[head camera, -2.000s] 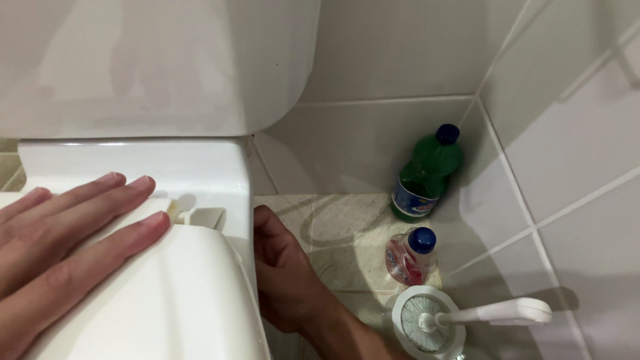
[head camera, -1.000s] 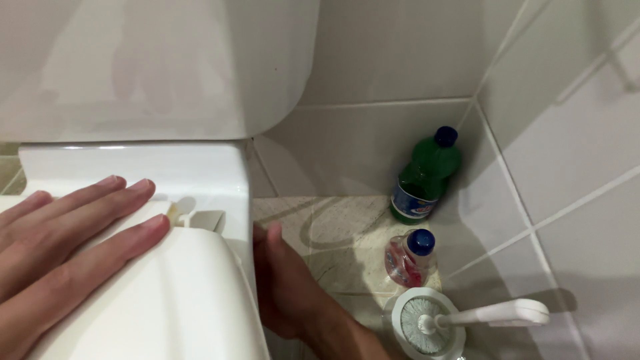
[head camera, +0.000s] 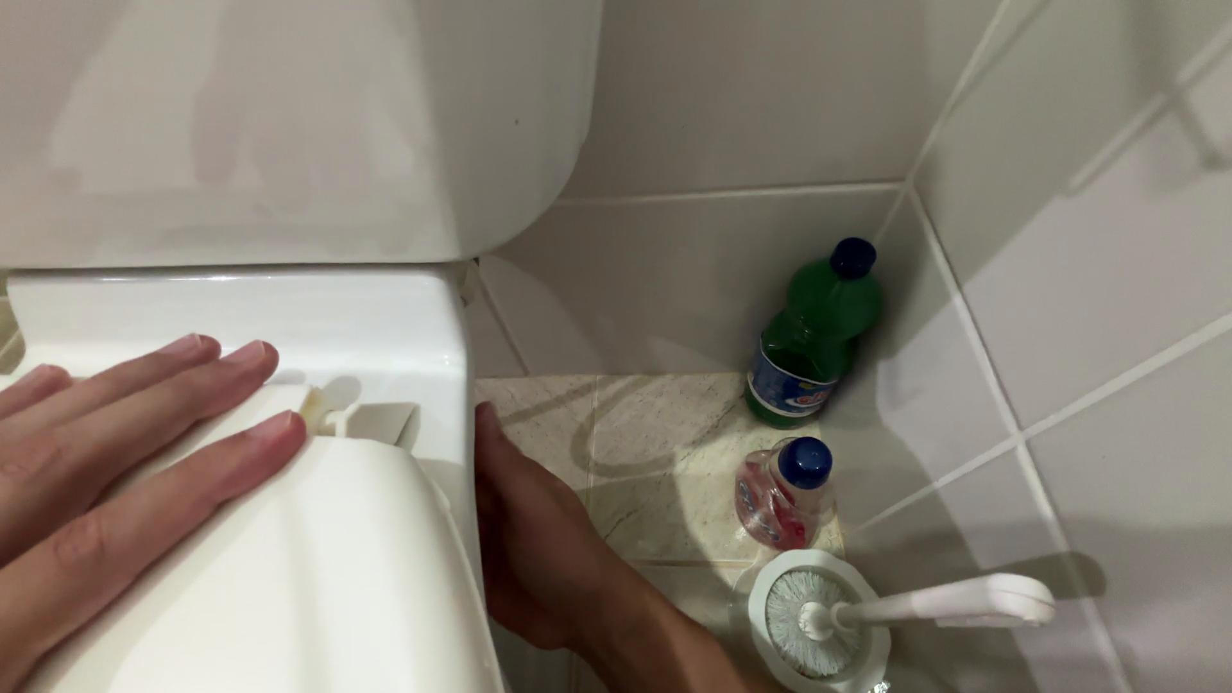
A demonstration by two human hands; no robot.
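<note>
My left hand lies flat with its fingers apart on the closed white toilet lid, fingertips near the white plastic seat hinge. My right hand reaches down beside the toilet bowl's right side, its thumb upward along the ceramic rim. The fingers of that hand are hidden under the bowl's edge, so what they touch cannot be seen. Above the lid rises the white ceramic cistern.
Right of the toilet, a green plastic bottle with a dark blue cap leans near the corner of the tiled wall. Before it on the floor are a clear bottle with pink contents and a toilet brush in a white holder.
My right hand has shifted slightly and turned beside the bowl, its thumb now stretched upward. My left hand stays on the lid.
</note>
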